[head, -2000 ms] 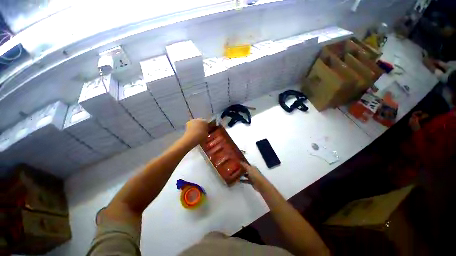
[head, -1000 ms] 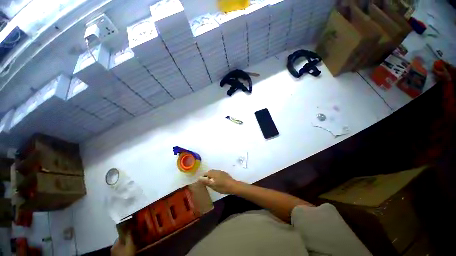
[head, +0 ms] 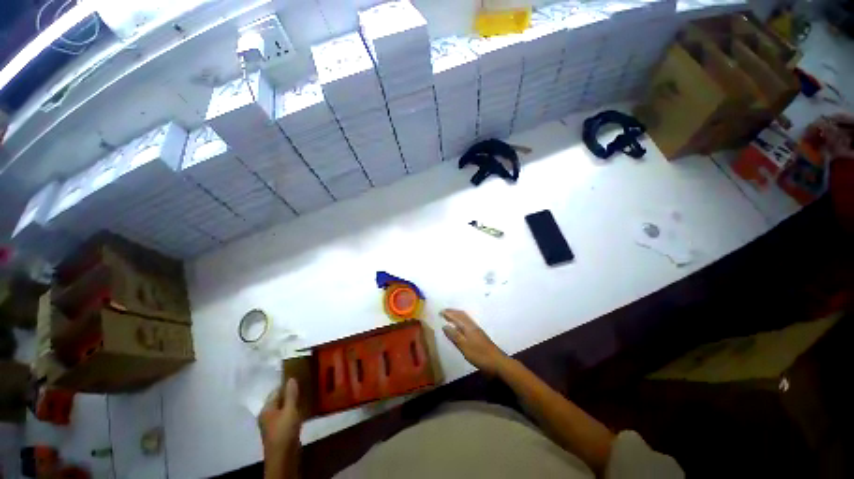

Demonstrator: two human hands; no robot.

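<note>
An open inner carton (head: 426,354) lies on the white table close in front of me, with red-orange retail boxes (head: 373,369) in a row inside. My left hand (head: 282,412) grips the carton's left end, thumb on its brown flap. My right hand (head: 468,339) is off the carton, just beyond its right end, fingers apart and empty. The tape dispenser (head: 403,300), blue and orange, lies just behind the carton. A spare tape roll (head: 253,326) and crumpled clear film (head: 265,365) are at the left, the film partly behind the carton.
A smartphone (head: 549,237), a thin yellow-green stick (head: 487,228) and two black straps (head: 490,161) lie farther back. Stacked white boxes (head: 337,122) line the table's back. Brown cartons stand at left (head: 140,346) and back right (head: 698,94). A large open carton (head: 749,355) is at lower right.
The carton has come from the table's middle to its front edge, turned lengthwise across my view. My right hand has let go of its right end. My left hand still holds the left end.
</note>
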